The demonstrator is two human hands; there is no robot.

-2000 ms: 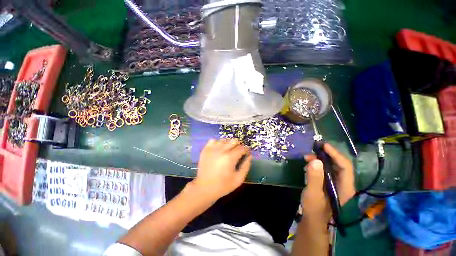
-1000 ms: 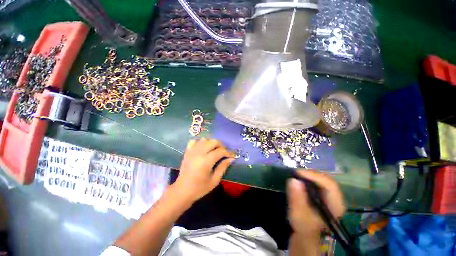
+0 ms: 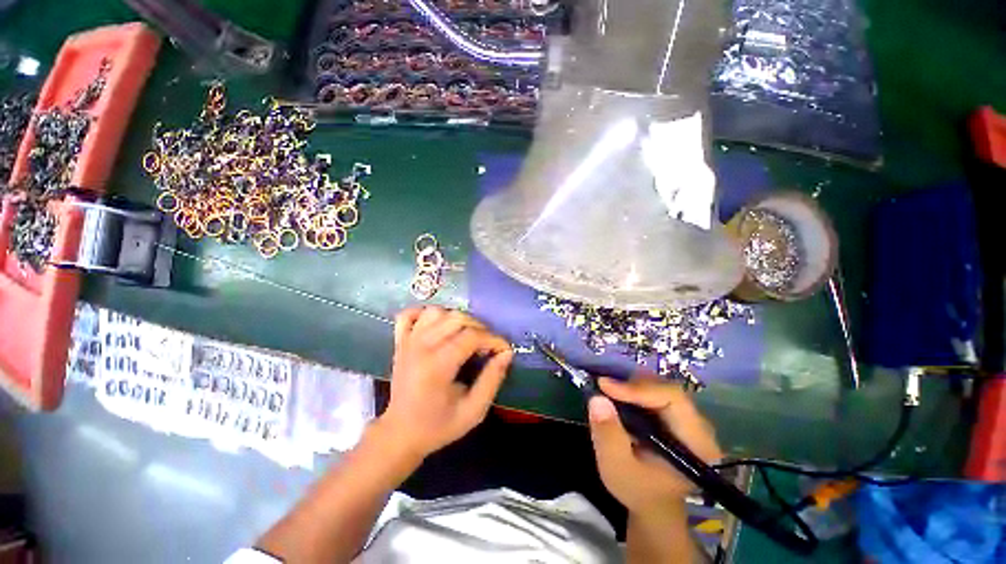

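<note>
My left hand [image 3: 447, 375] is in front of the hood with thumb and fingertips pinched together. A tiny silvery bit shows at the fingertips; what else they hold is hidden. The thin solder wire [image 3: 292, 291] runs from the reel [image 3: 121, 242] to this hand. My right hand [image 3: 653, 437] holds the black soldering iron [image 3: 673, 453]. Its metal tip points up and left, close to the left fingertips. Tiny metal parts [image 3: 662, 336] are heaped on the blue-purple mat [image 3: 496, 292]. A few copper rings [image 3: 426, 270] lie left of the mat.
The cloudy hood [image 3: 607, 209] stands over the mat. A ring heap [image 3: 259, 187] and a red tray [image 3: 121, 88] are at left. The tan pot [image 3: 811, 248] and silver tool [image 3: 844, 331] are right, beside a blue box [image 3: 924, 275]. Blister trays [image 3: 430, 55] lie behind.
My right hand has brought the iron from the pot to near the left fingertips. My left hand has moved from the parts heap to the mat's left front. The view has shifted.
</note>
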